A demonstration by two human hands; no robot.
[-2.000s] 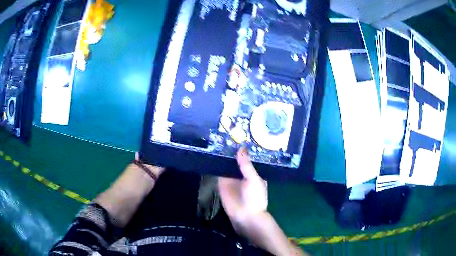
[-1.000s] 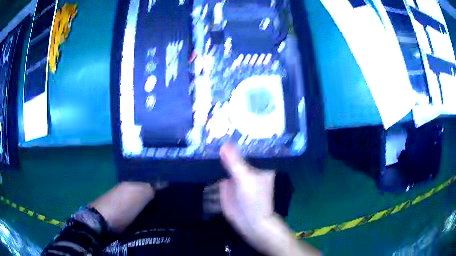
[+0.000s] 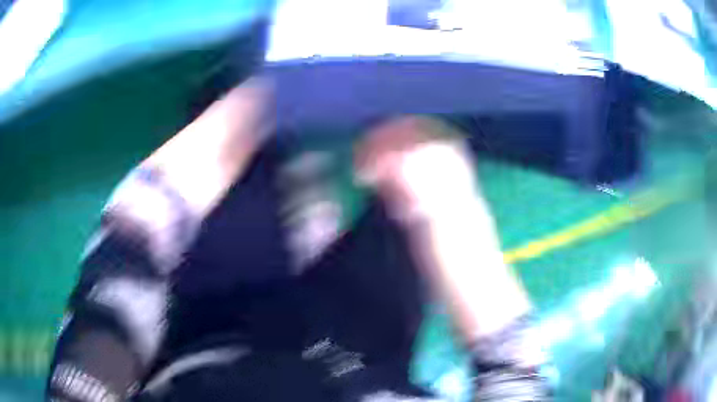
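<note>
The view is strongly blurred. The dark tray (image 3: 440, 94) with the open laptop lies across the top. Its front border faces me, and the laptop's parts are cut off or washed out. My left hand (image 3: 255, 106) reaches the tray's left front corner; its fingers are hidden behind or under the tray. My right hand (image 3: 409, 149) is at or just under the tray's front edge, right of the middle. Its fingers are too blurred to show a grip.
A teal bench (image 3: 149, 43) edge curves across the upper left, with a white sheet (image 3: 23, 35) at the corner. Bright white sheets (image 3: 660, 39) are at the upper right. Below lies green floor with a yellow line (image 3: 590, 229).
The view has swung down and blurred. The tray's front edge now sits higher in the picture. My right thumb, earlier seen on the tray's front border, no longer shows there.
</note>
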